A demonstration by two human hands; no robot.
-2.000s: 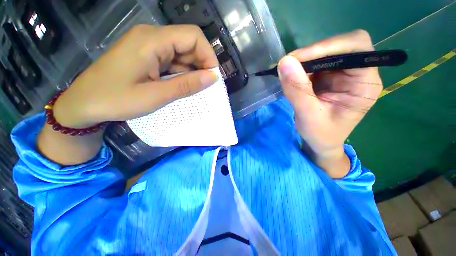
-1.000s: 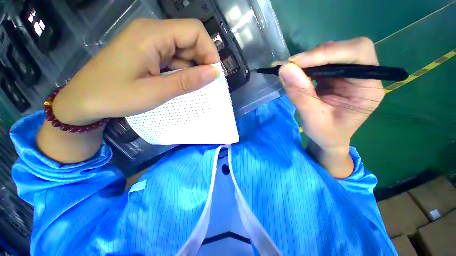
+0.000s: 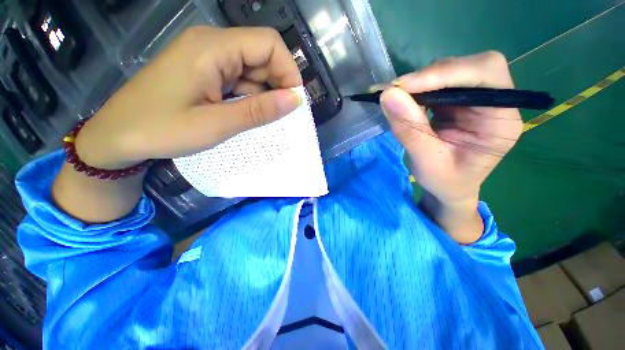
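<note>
My left hand (image 3: pixel 205 102), bare with a dark red bead bracelet, pinches the white label sheet (image 3: pixel 264 157) between thumb and finger; rows of tiny dots cover the sheet. My right hand (image 3: pixel 459 119) holds the black tweezers (image 3: pixel 480 98) like a pen, tip pointing left. The tip is beside the lower end of a black mobile phone (image 3: pixel 327 102), near the sheet's upper edge; I cannot tell whether it touches the phone or carries a sticker. The phone lies in a clear blister tray (image 3: pixel 373 51), partly hidden by my left hand.
More black phones (image 3: pixel 58 37) lie in tray pockets at the upper left. Ribbed tray edges (image 3: pixel 31 273) show at the left rim. Green floor with yellow striped tape (image 3: pixel 582 97) is at the right. Cardboard boxes (image 3: pixel 558 294) stand at the lower right. My blue sleeves and front fill the bottom.
The rear end of the tweezers has tilted down and its lettering has turned out of view. My right hand has shifted slightly. My left hand and the sheet have barely moved.
</note>
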